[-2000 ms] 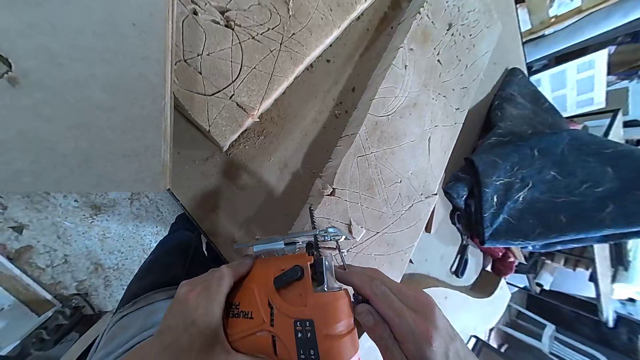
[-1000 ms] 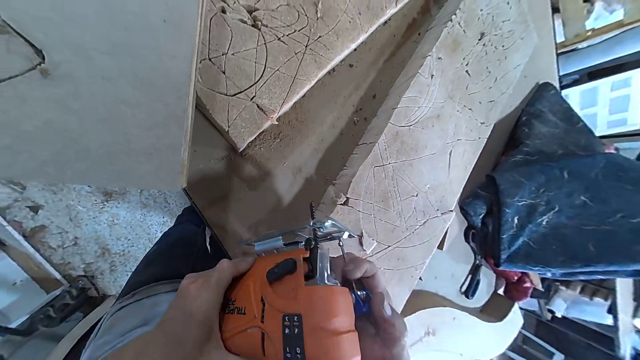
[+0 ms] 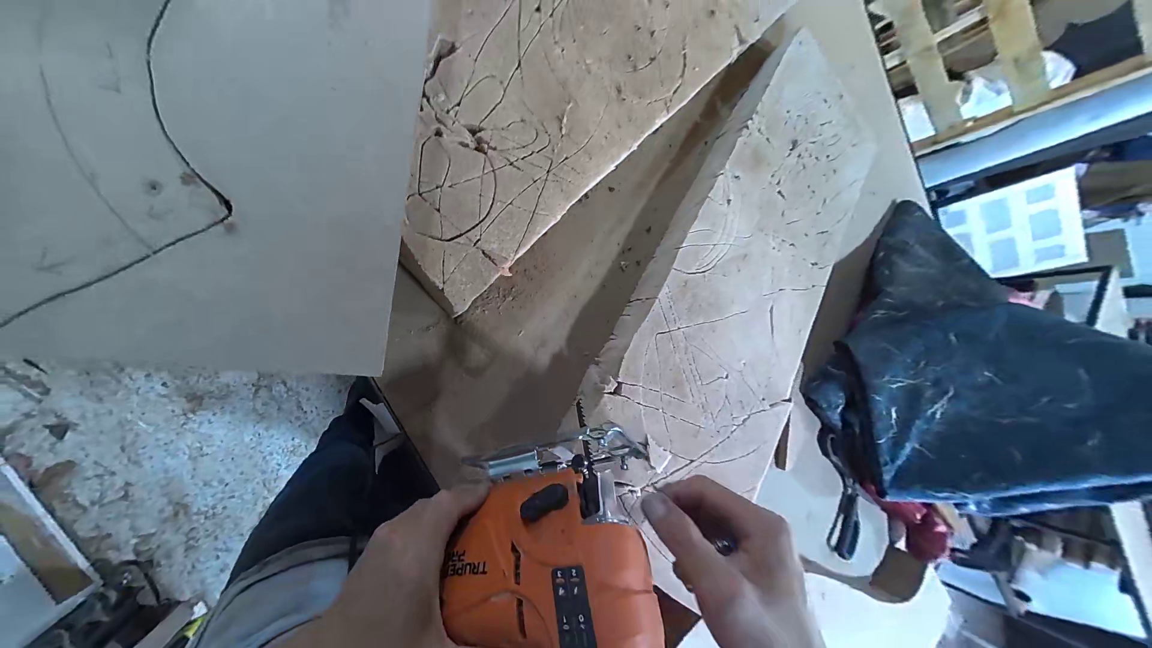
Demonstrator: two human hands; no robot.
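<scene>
An orange Truper jigsaw (image 3: pixel 549 562) lies at the bottom centre, its metal base plate (image 3: pixel 531 459) and toothed blade (image 3: pixel 582 423) pointing away from me. My left hand (image 3: pixel 396 567) is wrapped around the left side of its body. My right hand (image 3: pixel 733 558) is at the right of the blade holder, thumb and fingers pinched near a small dark object that is partly hidden; what it is I cannot tell. Beyond the blade are two scored, cut-marked boards (image 3: pixel 711 297), (image 3: pixel 576 117) resting on a brown surface.
A pale board (image 3: pixel 306 225) with a curved cut line is at the upper left. A dark blue cloth or bag (image 3: pixel 1008 396) lies on the right, with shelving (image 3: pixel 990 54) behind. Speckled floor (image 3: pixel 180 450) shows at lower left, next to my leg.
My right hand had fingers around a blue item beside the jigsaw a second ago; the blue no longer shows. The view has shifted, showing more of the pale board's cut line.
</scene>
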